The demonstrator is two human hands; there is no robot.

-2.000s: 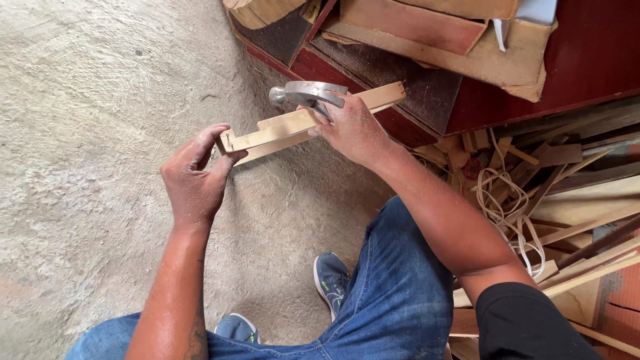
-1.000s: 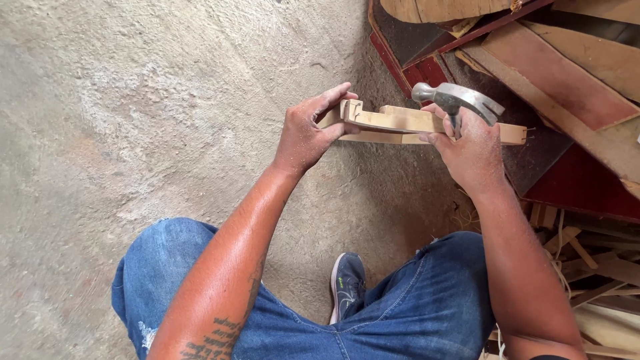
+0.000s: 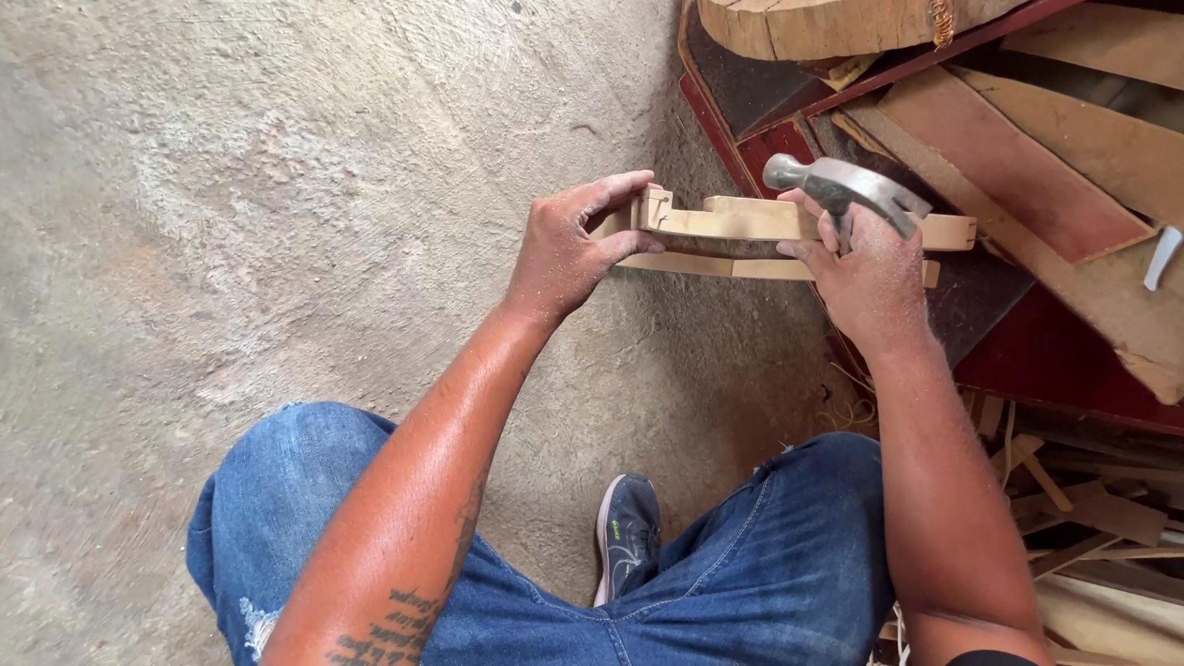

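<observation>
A narrow frame of pale wood strips (image 3: 754, 222) is held crosswise above the concrete floor. Its upper strip is notched near the left end, where small nails or marks show on the end block. My left hand (image 3: 569, 245) grips that left end between thumb and fingers. Toward the right end, my right hand (image 3: 865, 268) holds a claw hammer (image 3: 856, 185) and also pinches the frame. The hammer's steel head lies above the knuckles, its round face pointing left and its claw right. Most of the handle is hidden.
Dark red wooden furniture (image 3: 1045, 342) stands at the right, with flat boards (image 3: 1013, 166) and a thick curved slab (image 3: 846, 28) on it. Wood offcuts (image 3: 1091, 513) lie heaped at the lower right. A shoe (image 3: 629, 536) rests on the rough concrete floor (image 3: 370, 185) between my knees.
The view has shifted noticeably. Both hands still hold the wooden frame, and the hammer stays in my right hand. The frame's two long strips show more separately than before.
</observation>
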